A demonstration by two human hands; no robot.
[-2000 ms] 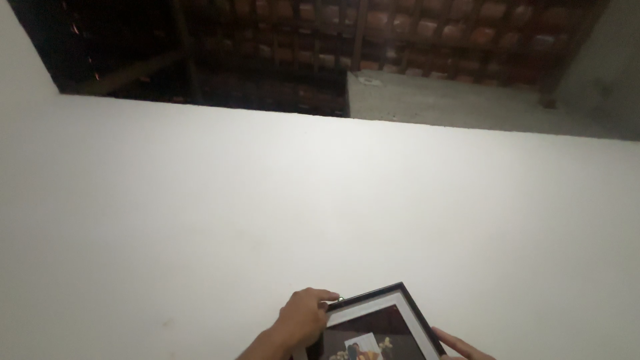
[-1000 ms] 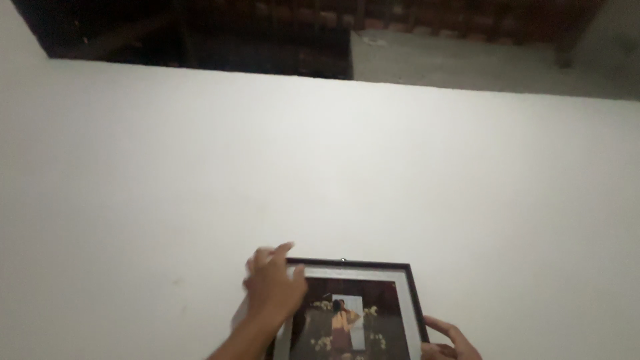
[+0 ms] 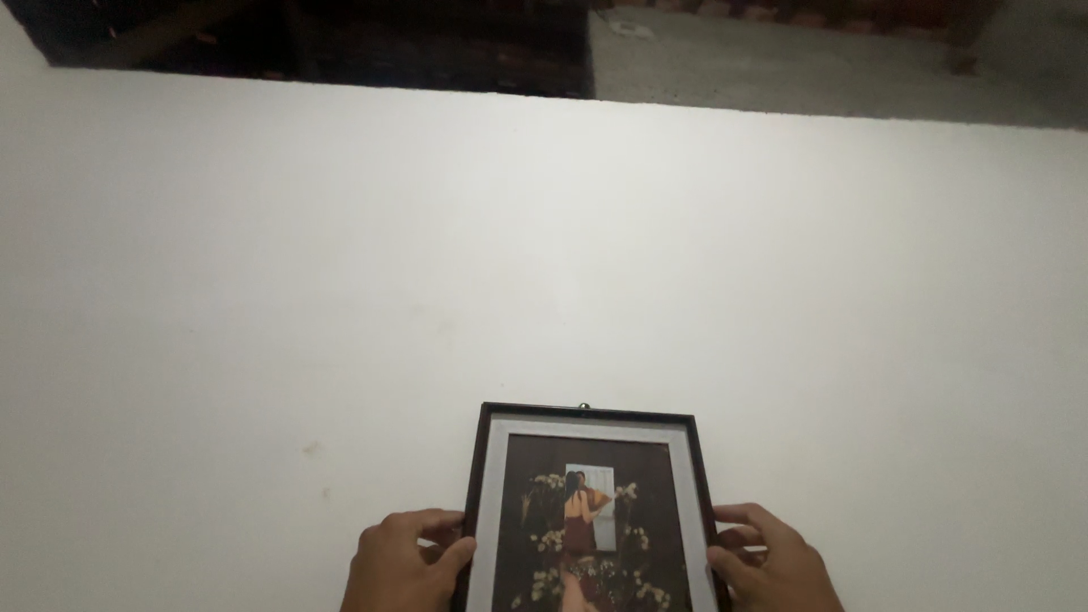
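Note:
A framed picture [image 3: 595,450] with a dark frame and a pale mat stands nearly upright against the white wall, its lower part cut off by the view. It shows a figure among pale flowers on a dark ground. A small metal hanger [image 3: 584,406] sticks up at the middle of its top edge. My left hand [image 3: 408,557] grips the left side of the frame between thumb and fingers. On the opposite side, my right hand [image 3: 773,557] holds the frame's right edge the same way.
Behind the picture is a white wall [image 3: 544,255] with a few faint marks. Above the wall's top edge, a dark opening [image 3: 425,42] shows part of a tiled roof and a grey concrete surface [image 3: 765,64].
The framed picture, tilted two seconds ago, is now almost straight. My left hand has moved from near its top left corner down to its left side.

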